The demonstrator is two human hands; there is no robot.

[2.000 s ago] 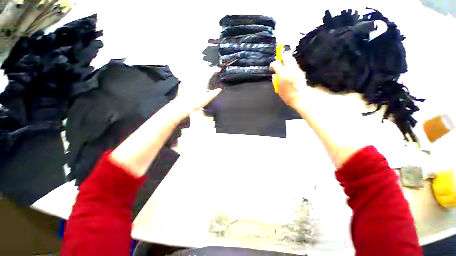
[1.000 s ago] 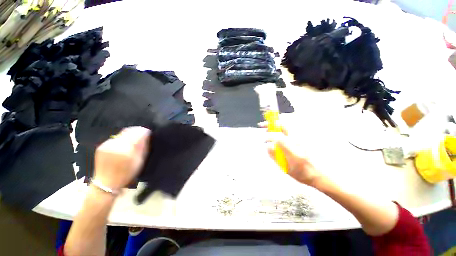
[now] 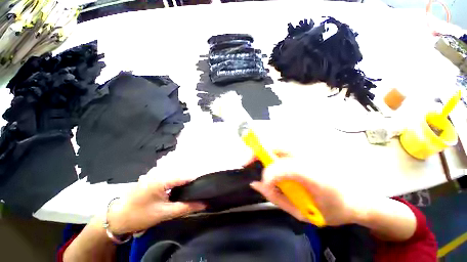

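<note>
A black panel (image 3: 223, 188) is held between both hands at the table's front edge, close to my apron; it looks folded or curved. My left hand (image 3: 148, 204) grips its left end. My right hand (image 3: 302, 192) holds the glue brush by its yellow handle (image 3: 257, 148) and touches the panel's right end with its fingers. The pale bristles (image 3: 228, 106) point up and away, over the table just in front of the glued stack (image 3: 236, 64), which has shiny striped bands.
Matt black unglued panels (image 3: 128, 125) lie at left, with a crumpled black heap (image 3: 51, 87) behind. Black strips (image 3: 320, 53) lie at top right. At right are a yellow glue pot (image 3: 422, 140), a greenish block (image 3: 378, 136) and an orange-brown block (image 3: 394, 99).
My left hand has brought a panel from the left pile to the front edge. My right hand has moved from the stack back towards me with the brush and now touches the panel.
</note>
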